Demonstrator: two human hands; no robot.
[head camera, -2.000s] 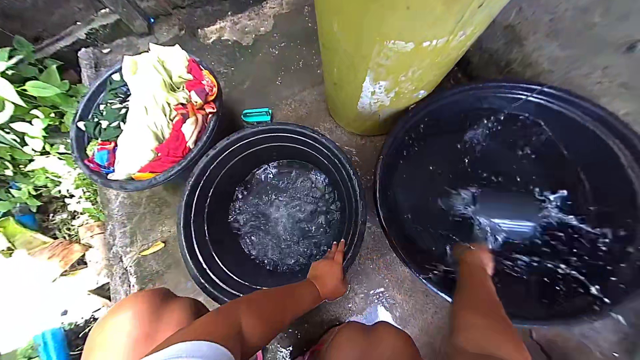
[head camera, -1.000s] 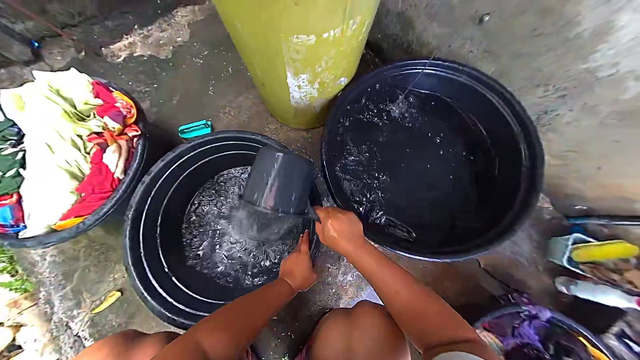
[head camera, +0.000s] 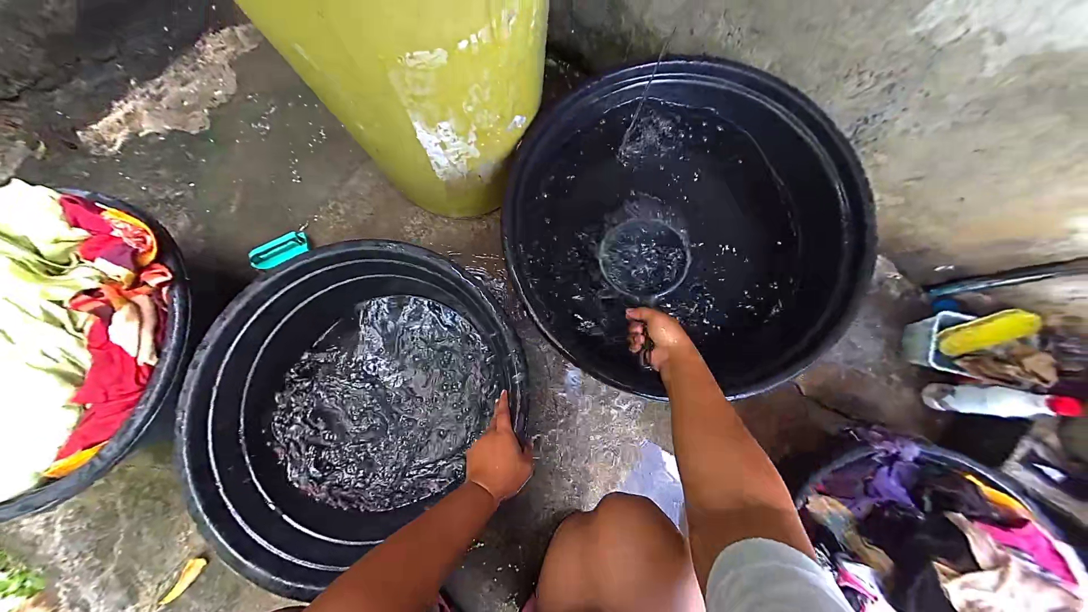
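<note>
My right hand (head camera: 659, 338) grips the handle of a dark plastic dipper (head camera: 644, 257), which sits in the water of the large black basin (head camera: 854, 229) with water inside its round rim. My left hand (head camera: 500, 459) rests on the near right rim of the smaller black tub (head camera: 223, 476), fingers reaching just inside it. Rippling water covers the bottom of that tub. Between the two vessels and behind them stands a yellow cylindrical container (head camera: 442, 93) with peeling paint.
Black basins of clothes stand at far left (head camera: 174, 340) and lower right (head camera: 926, 455). A turquoise plastic item (head camera: 279, 250) lies behind the smaller tub. At right are a small container with a yellow brush-like item (head camera: 990, 331) and a red-capped bottle (head camera: 999, 401). A rough wall rises behind.
One second ago the dipper was tipped over the smaller tub, pouring water; my right hand has moved it right, into the large basin. My left hand remains at the smaller tub's rim.
</note>
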